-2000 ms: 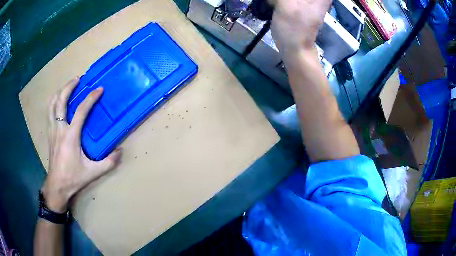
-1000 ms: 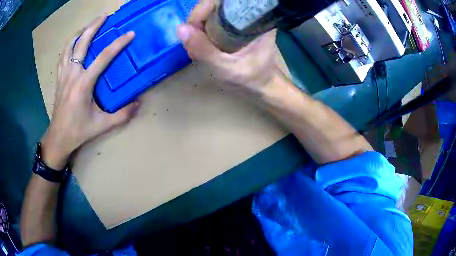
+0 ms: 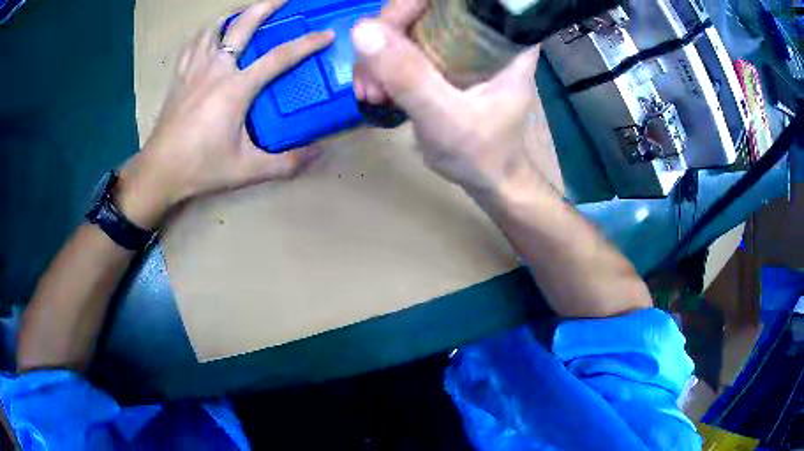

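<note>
The blue plastic housing point(image 3: 304, 92) lies on the tan cardboard mat point(image 3: 353, 255) at the top, its far part cut off by the picture's edge. Its dotted grille is at the near left end. My left hand point(image 3: 207, 114) holds that end, fingers on top and thumb along the near side. My right hand point(image 3: 467, 114) is wrapped around the tan-taped electric screwdriver point(image 3: 467, 35), held over the housing's right part. The driver's black nose is at the housing's near edge; my hand hides whether its tip touches. A few dark specks lie on the cardboard.
Two white-grey screw feeders point(image 3: 652, 97) with a black strap stand on the right of the dark green bench point(image 3: 353, 339). A black cable point(image 3: 740, 207) runs diagonally at the right. Cartons and a yellow bin point(image 3: 727, 439) are beyond the bench's right side.
My right hand has come from the feeders to the housing with the screwdriver. The housing has been turned; the grille end is now beside my left hand. The camera view has also shifted.
</note>
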